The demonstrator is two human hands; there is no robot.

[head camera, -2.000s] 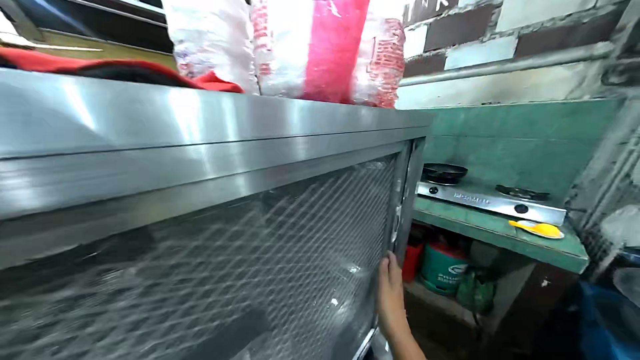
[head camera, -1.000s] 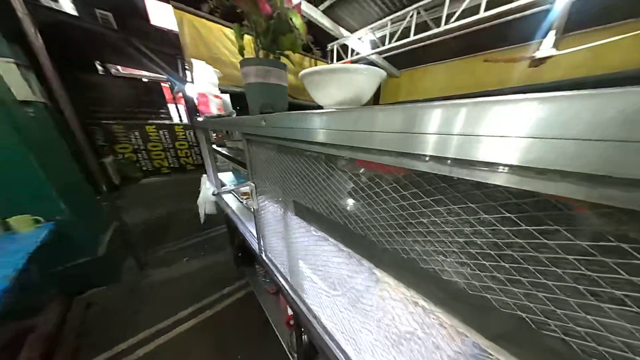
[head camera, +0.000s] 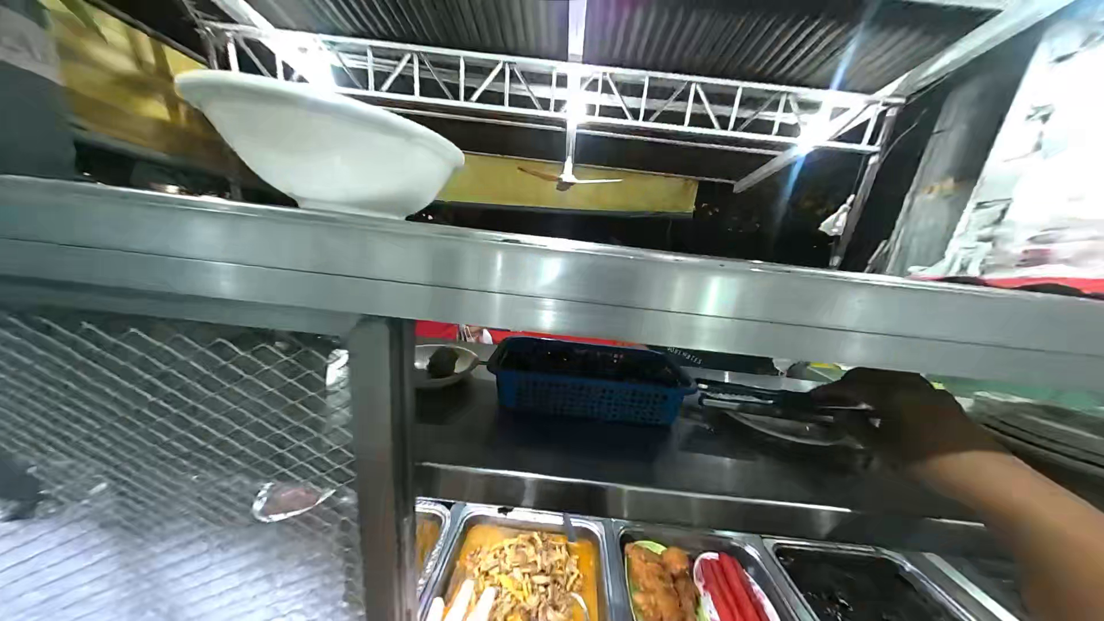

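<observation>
My right hand [head camera: 897, 410] reaches into the cabinet from the right, above its metal shelf [head camera: 552, 453]. Its fingers are closed around the dark handles of what look like tongs [head camera: 759, 397], whose far end lies near a blue plastic basket [head camera: 595, 384]. Left of the basket, a small metal pan [head camera: 444, 362] holds a dark lump. My left hand is out of view. Below the shelf, steel trays hold food: one sliced pieces in orange sauce [head camera: 526, 565], one fried pieces [head camera: 662, 582] beside red sticks [head camera: 733, 586] on a small plate, and one something dark [head camera: 862, 586].
A steel beam [head camera: 552, 276] crosses above the opening. A white bowl [head camera: 323, 142] stands on top at left. A metal post [head camera: 384, 466] borders a mesh-patterned panel [head camera: 172, 431] on the left. Plates or lids [head camera: 1052, 431] lie stacked at right on the shelf.
The view has swung strongly to the cabinet's opening. My right hand has come into view with the tongs; two seconds ago a hand was at the sliding panel's edge.
</observation>
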